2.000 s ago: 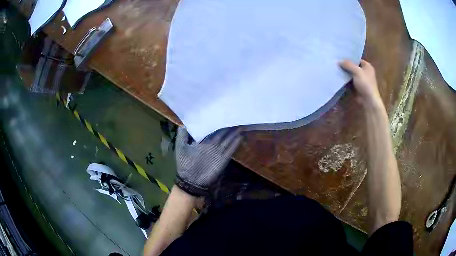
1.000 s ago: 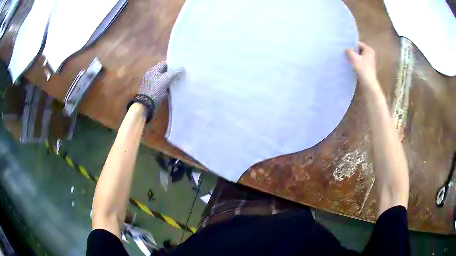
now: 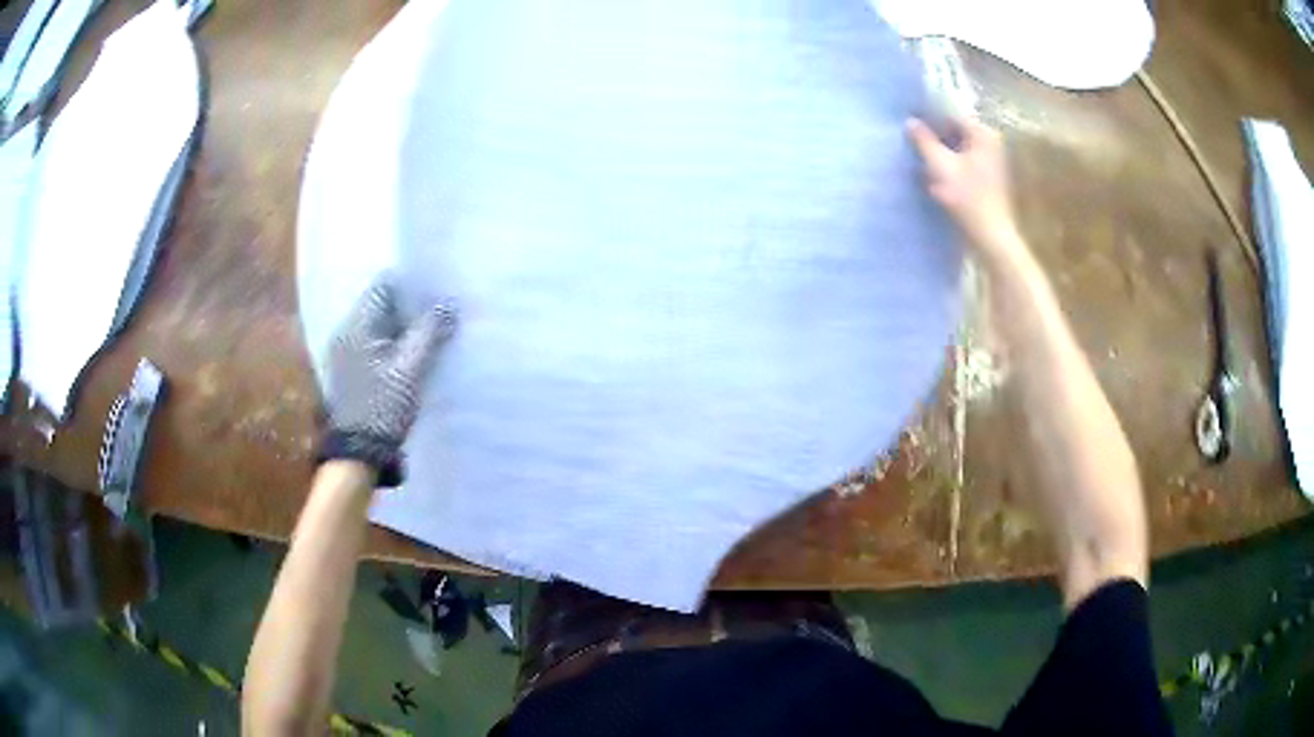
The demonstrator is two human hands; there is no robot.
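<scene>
A large rounded cut piece stack [image 3: 649,317] lies in front of me, its pointed lower end reaching the table's near edge. Its pale grey-blue, faintly striped surface faces up. A white layer [image 3: 339,187] shows along its left side. My left hand [image 3: 386,367], in grey mesh with a dark wrist strap, is at the left edge of the grey-blue part, its thumb on top and its fingers over the white; the fingertips are blurred. My right hand [image 3: 963,166] is bare and grips the upper right edge, thumb on top and some fingers hidden.
White-topped stacks lie left [image 3: 115,202], at the upper right [image 3: 1066,36] and far right [image 3: 1283,274] on the brown table [image 3: 1110,317]. A metal weight [image 3: 133,432] lies near the left front edge. Shears [image 3: 1215,389] lie at right. Offcuts [image 3: 447,612] are on the floor.
The view has swung right. The white layer now shows left of the grey-blue surface. My left hand, earlier below the stack's point, has moved to its left edge. My right hand stays on the right edge.
</scene>
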